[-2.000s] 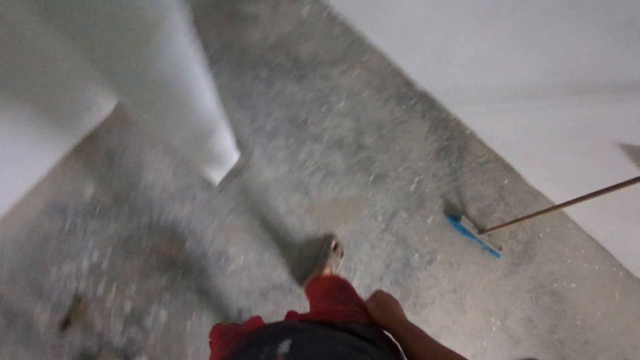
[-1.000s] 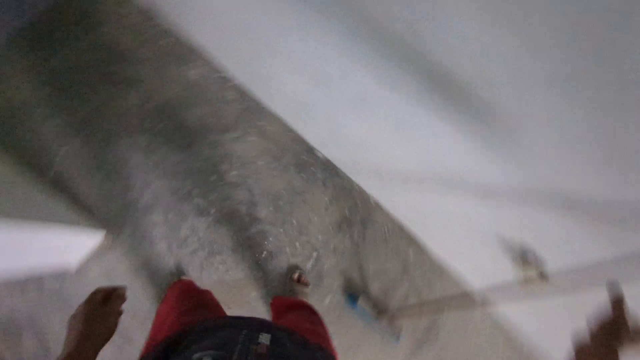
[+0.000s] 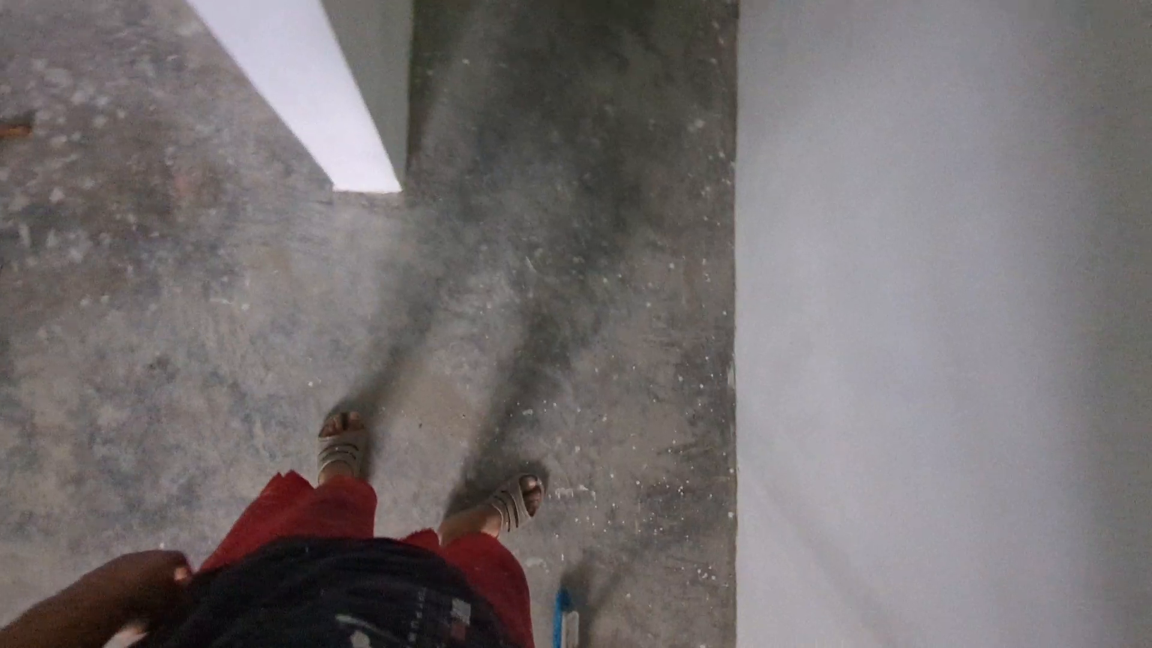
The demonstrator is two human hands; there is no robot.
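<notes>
My left hand (image 3: 157,580) is at the lower left, beside the dark shirt (image 3: 342,589) at my waist; its fingers are partly hidden, and whether it holds anything cannot be made out. My right hand is outside the view. Close to the bottom edge, right of my red shorts (image 3: 495,576), the blue and pale head of a broom or brush (image 3: 564,616) rests on the floor, its handle out of sight. Both my feet, in strapped sandals (image 3: 342,450), stand on the grey concrete floor.
A smooth pale wall (image 3: 900,315) fills the right side. At the upper left, a white wall end or pillar (image 3: 360,162) meets the floor. Pale specks and stains mark the concrete (image 3: 630,432). A small brownish object (image 3: 14,130) lies at the far left edge.
The view has turned strongly. My right hand, at the lower right one second ago, has left the view. The blue broom or brush head now shows at the bottom edge, without its handle.
</notes>
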